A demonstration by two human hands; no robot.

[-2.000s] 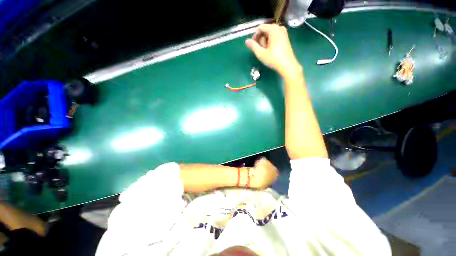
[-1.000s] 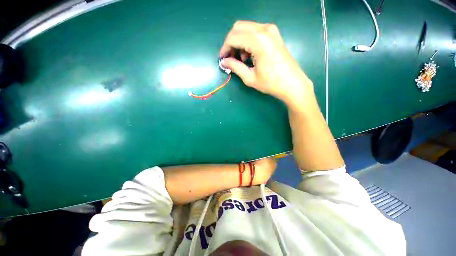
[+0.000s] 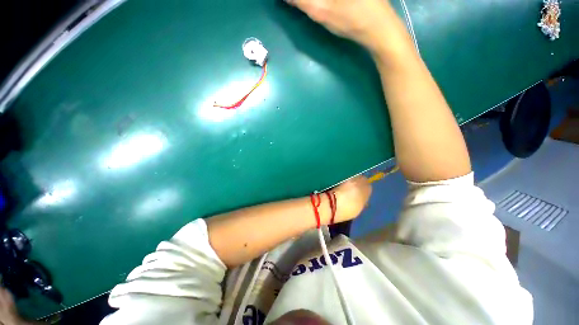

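The small silvery-white motor (image 3: 255, 51) lies on the green bench top, left of the upper middle. Its thin red-yellow lead (image 3: 244, 96) curves down and left from it, lying on the bench. My right hand (image 3: 339, 14) is at the top edge, right of the motor and apart from it; its fingertips are partly cut off, so its grip is unclear. My left hand (image 3: 353, 195) is curled at the bench's near edge, with red bands on the wrist. A small yellow thing shows beside it; whether the hand holds it cannot be told.
Green bench (image 3: 190, 162) with a raised pale rim at upper left. A heap of coppery-white small parts (image 3: 550, 19) lies at upper right. Black round parts (image 3: 25, 263) lie at lower left, beside part of another person's hand (image 3: 9, 308). A black round seat (image 3: 527, 120) is beyond the edge.
My right hand has let go of the motor and moved up and away. The motor and lead now lie free. The view has shifted; the white cable is out of the picture.
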